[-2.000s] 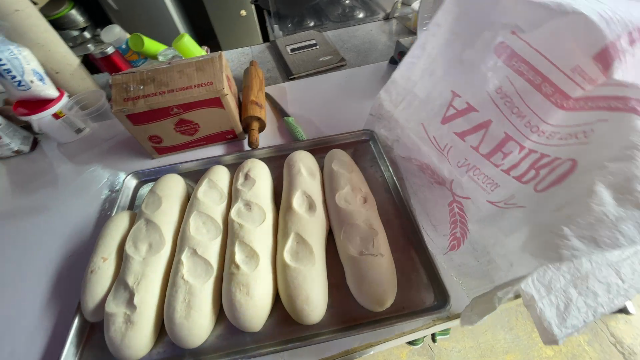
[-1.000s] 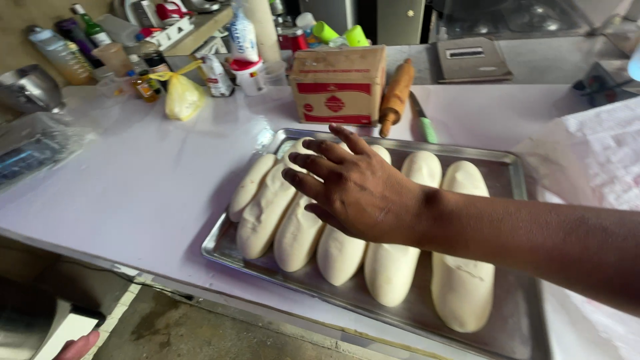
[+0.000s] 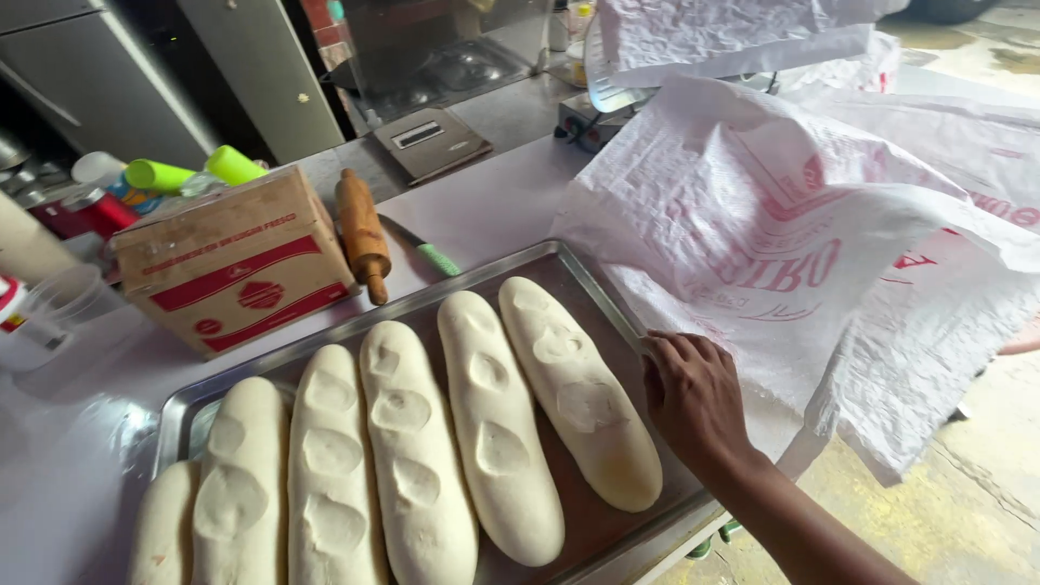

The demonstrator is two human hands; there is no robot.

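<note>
My right hand (image 3: 695,398) comes in from the lower right, its fingers curled over the right rim of a metal baking tray (image 3: 605,288), beside the white woven sack (image 3: 731,195). My left hand is out of view. Several long pale dough loaves lie side by side on the tray, with rounded dents along their tops; the rightmost loaf (image 3: 581,398) is nearest my hand. A shorter loaf (image 3: 166,520) at the far left is cut off by the frame edge.
Behind the tray stand a cardboard box (image 3: 244,268), a wooden rolling pin (image 3: 361,231) and a green-handled knife (image 3: 437,260). A flat scale (image 3: 431,142) lies further back. Plastic cups stand at left. A bit of skin shows at the right edge; whose is unclear.
My right hand has moved from above the loaves to the tray's right rim. The left hand, at the lower left a second ago, is out of view. The view has swung right.
</note>
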